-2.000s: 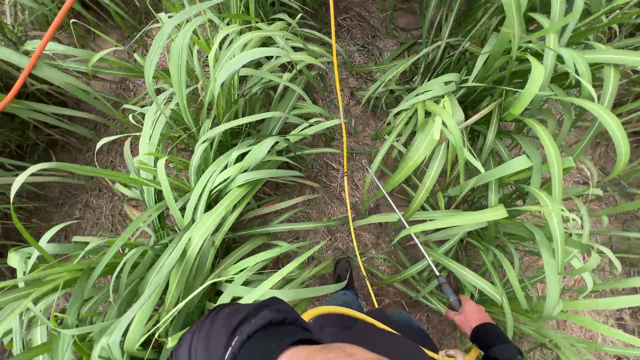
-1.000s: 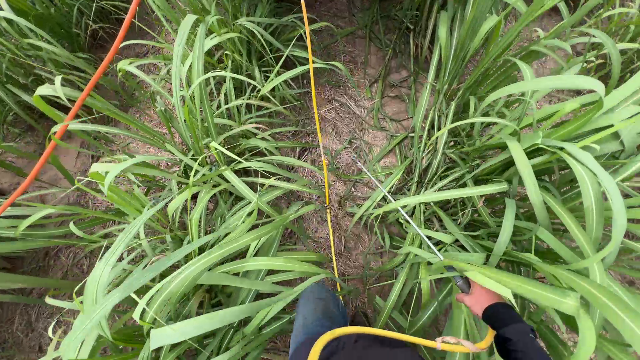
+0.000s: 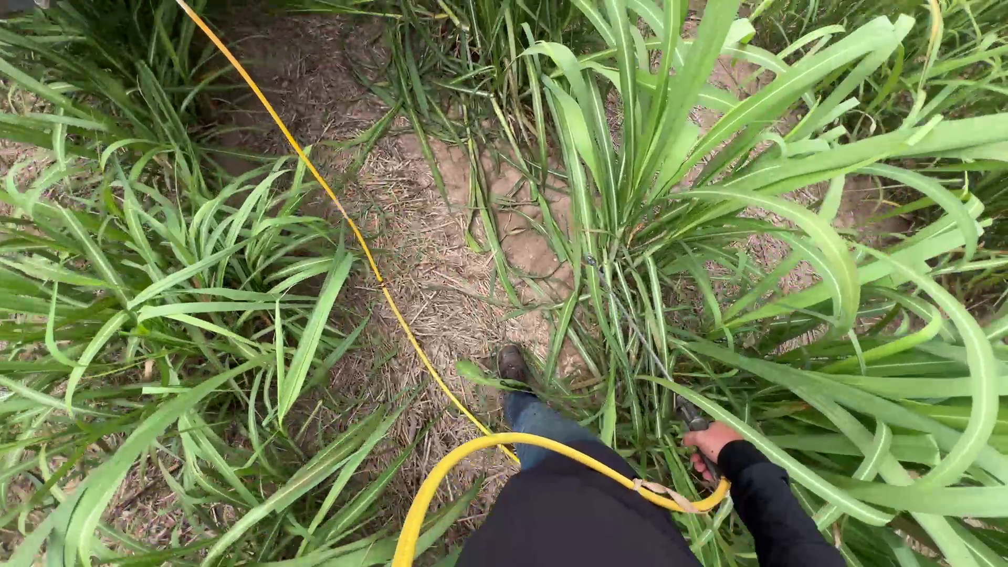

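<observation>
My right hand [image 3: 711,445], at the lower right beyond a dark sleeve, is closed on the dark handle of a spray wand [image 3: 693,416]. The wand's thin metal lance [image 3: 642,335] slants up and left among the grass blades, with its tip [image 3: 590,260] near the base of a tall clump. A yellow hose [image 3: 551,445] loops from the lower edge across my front to the handle, with a pale tie wrapped round it. My left hand is out of view.
A yellow hose line [image 3: 354,228] lies along the straw-covered ground [image 3: 417,213] left of my boot [image 3: 513,365]. Long-bladed grass clumps stand on the left [image 3: 197,268] and right [image 3: 630,197], some blades reaching over my right forearm.
The view has shifted markedly. The lance tip, over bare ground beside the hose line before, is now among the right clump's blades. The orange hose at the left has left the view.
</observation>
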